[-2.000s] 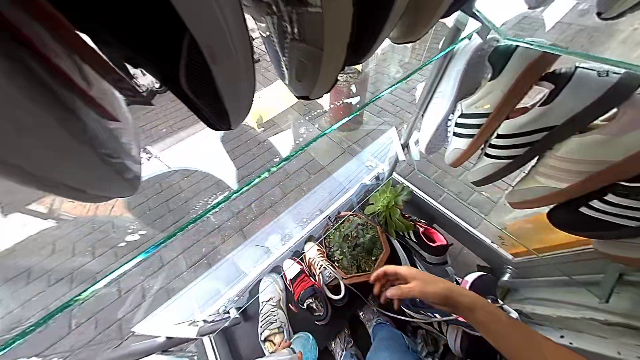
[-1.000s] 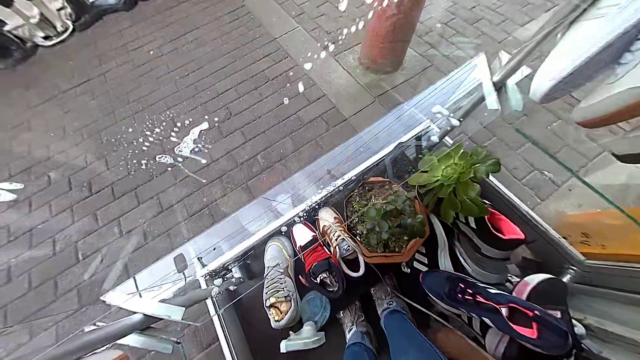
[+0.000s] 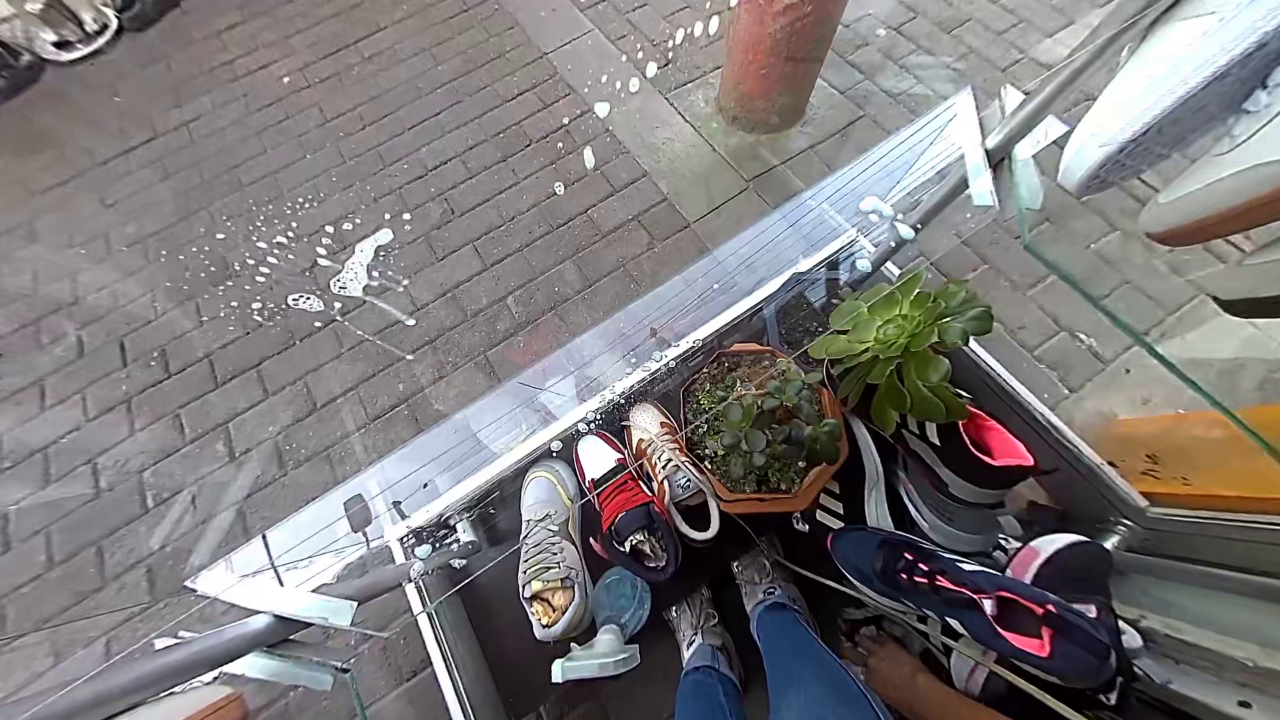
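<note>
My right hand (image 3: 885, 660) is low at the bottom edge, just right of my jeans leg, beside a navy sneaker with pink trim (image 3: 970, 595). Its fingers are in shadow and partly hidden, so what they touch cannot be told. My left hand is out of view. A spray bottle (image 3: 620, 605) with a pale trigger head stands or lies left of my feet, beside a grey sneaker (image 3: 550, 545). White foam (image 3: 355, 268) clings to the window glass at the left, with drops spattered around it.
A red and white sneaker (image 3: 625, 505), a tan sneaker (image 3: 665, 455), an orange planter (image 3: 765, 500) and a green succulent (image 3: 900, 340) line the window's base. Glass shelf edges (image 3: 1150, 345) and shoes are at the right. A metal rail (image 3: 200, 650) crosses the lower left.
My right hand was spread above the shoes beside the planter; it is now lower, among the shoes by my leg. The view has shifted strongly, and the overhead shoes have left it.
</note>
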